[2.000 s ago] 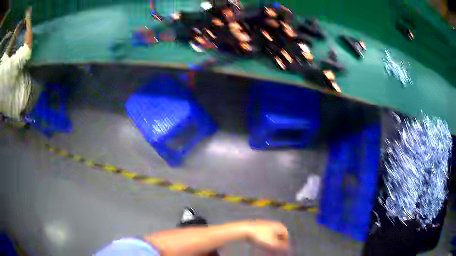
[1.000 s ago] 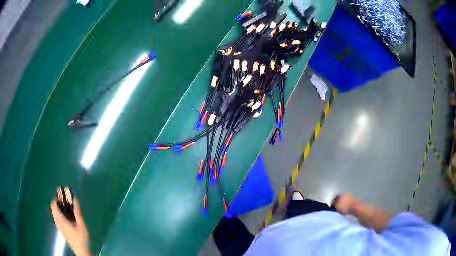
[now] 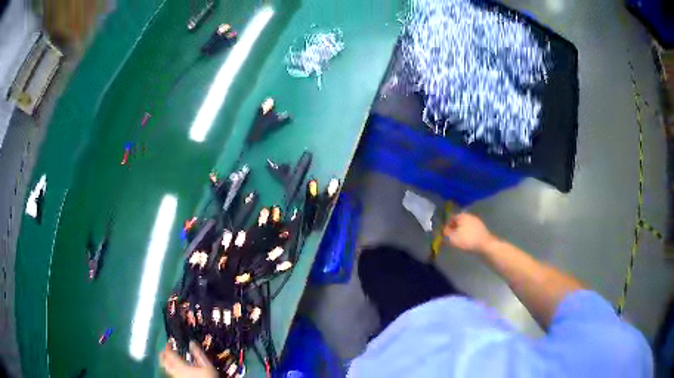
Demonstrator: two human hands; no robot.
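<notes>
A pile of black wired units (image 3: 222, 277) with cream and orange ends lies on the green bench, lower left of centre. My left hand (image 3: 188, 363) is at the pile's lower left edge, cut off by the bottom of the picture. Its fingers are beside the units; whether it grips one cannot be told. My right hand (image 3: 467, 232) is over the floor right of the bench, fingers curled, with nothing visible in it. A small heap of silvery clips (image 3: 316, 53) lies on the bench beyond the pile.
A large heap of silvery clips (image 3: 480, 74) lies on a black tray (image 3: 563, 122) at the upper right, beside blue plastic (image 3: 436, 164). The green belt (image 3: 111, 199) at left carries spaced units. A white scrap (image 3: 419, 210) and yellow-black tape are on the floor.
The view has turned, bringing the small clip heap and more of the tray into sight. My left hand, earlier holding units over the belt, is now at the pile. My right arm is extended further forward.
</notes>
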